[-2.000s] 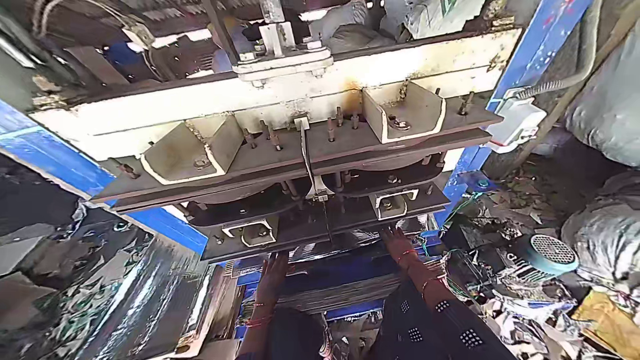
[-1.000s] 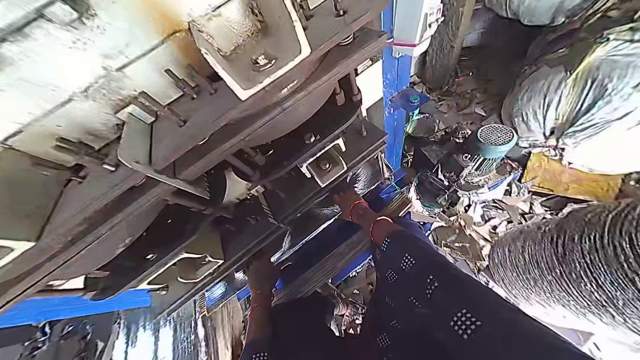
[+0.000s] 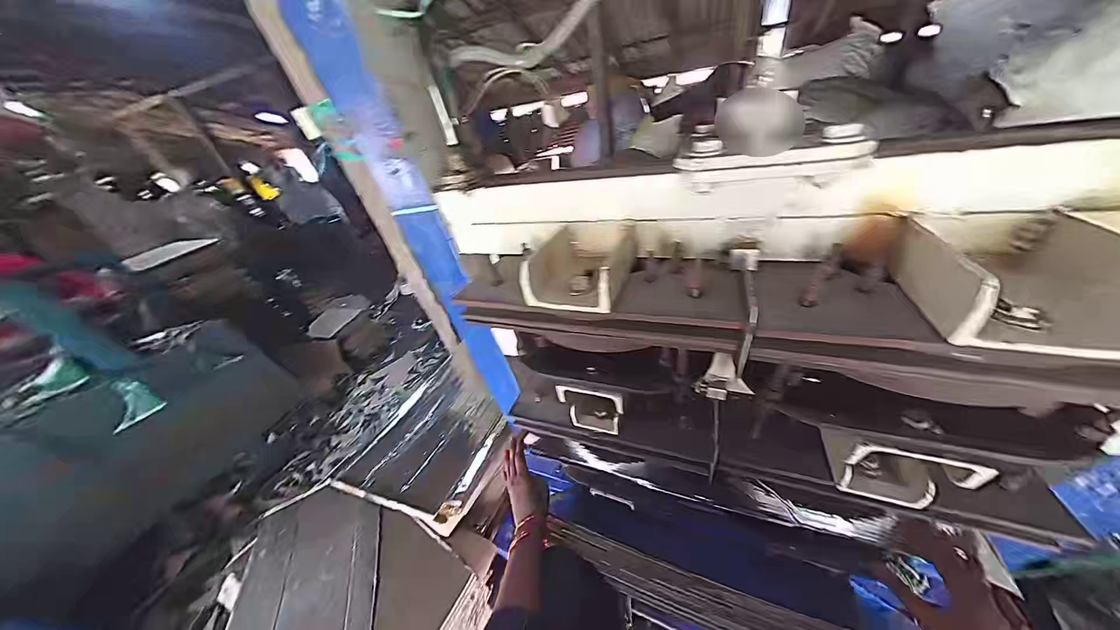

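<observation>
My left hand (image 3: 525, 490), with bangles at the wrist, is raised flat with its fingers together beside the left end of the dark stack of sheets (image 3: 665, 569); I see nothing held in it. My right hand (image 3: 945, 569) is blurred at the lower right, below the machine's lower plate, close to a small blue and pale item (image 3: 910, 582); whether it grips that cannot be told. Above both hands spans a large press (image 3: 612, 324) with heavy dark plates, pale metal brackets (image 3: 954, 297), bolts and a white beam (image 3: 560, 206).
The press's blue upright post (image 3: 429, 236) stands left of centre. Shiny sheets (image 3: 437, 429) and a grey board (image 3: 306, 560) lie at the lower left. A person in a teal garment (image 3: 70, 324) is at the far left. Sacks (image 3: 875, 96) show behind the beam.
The view has swung far left. My hands, near the lower plate's front edge a second ago, are farther apart, the left one now raised at the stack's left end.
</observation>
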